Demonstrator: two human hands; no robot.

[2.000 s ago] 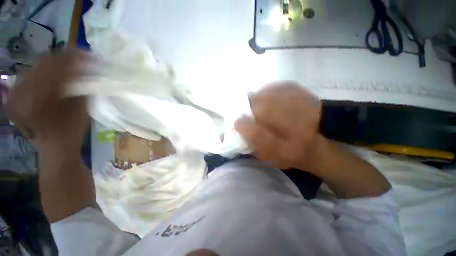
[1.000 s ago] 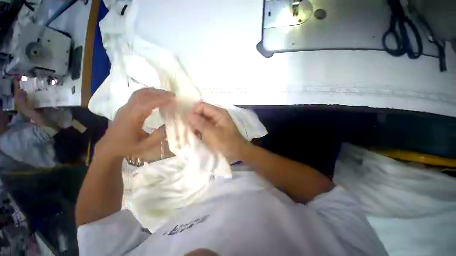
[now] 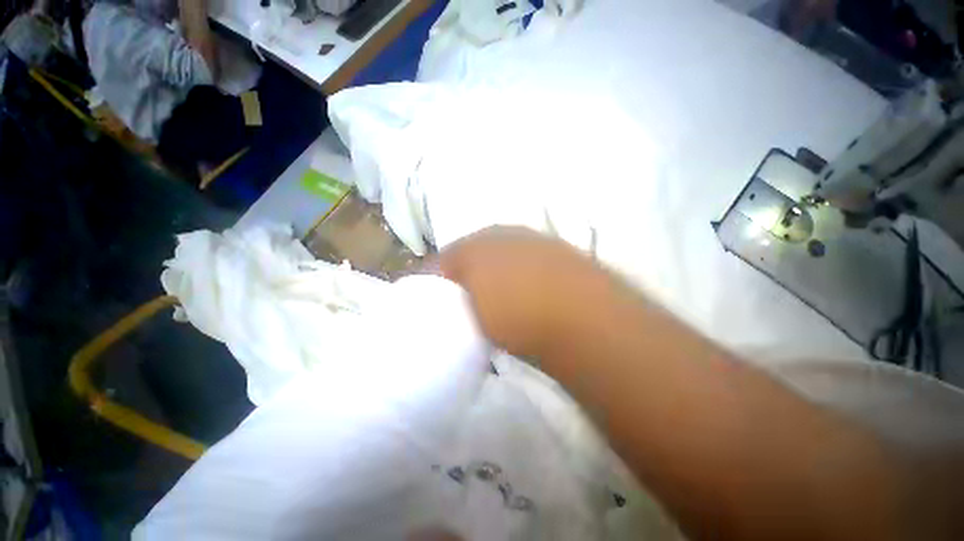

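White cloth lies overexposed on the white table's near left part and hangs over its edge (image 3: 386, 143). More bunched white cloth (image 3: 243, 306) is at the left, beside the wearer's white shirt. My right hand (image 3: 492, 280) reaches in from the lower right, back of the hand up, over the cloth at the table edge. It is blurred, its fingers are mostly hidden, and its grip cannot be told. My left hand is not visible. The sewing machine's bed plate (image 3: 809, 277) and lit needle area (image 3: 793, 220) are at the right.
Black-handled shears (image 3: 898, 336) lie on the bed plate's right part. A brown box (image 3: 365, 238) with a green label beside it is below the table edge. A yellow bar (image 3: 116, 328) curves at the left. Another person's arm and sleeve (image 3: 159, 53) show at the upper left beside another table.
The view has turned and shifted left, so the machine appears lower and tilted at right. My left hand has gone out of sight. My right arm now stretches across the picture.
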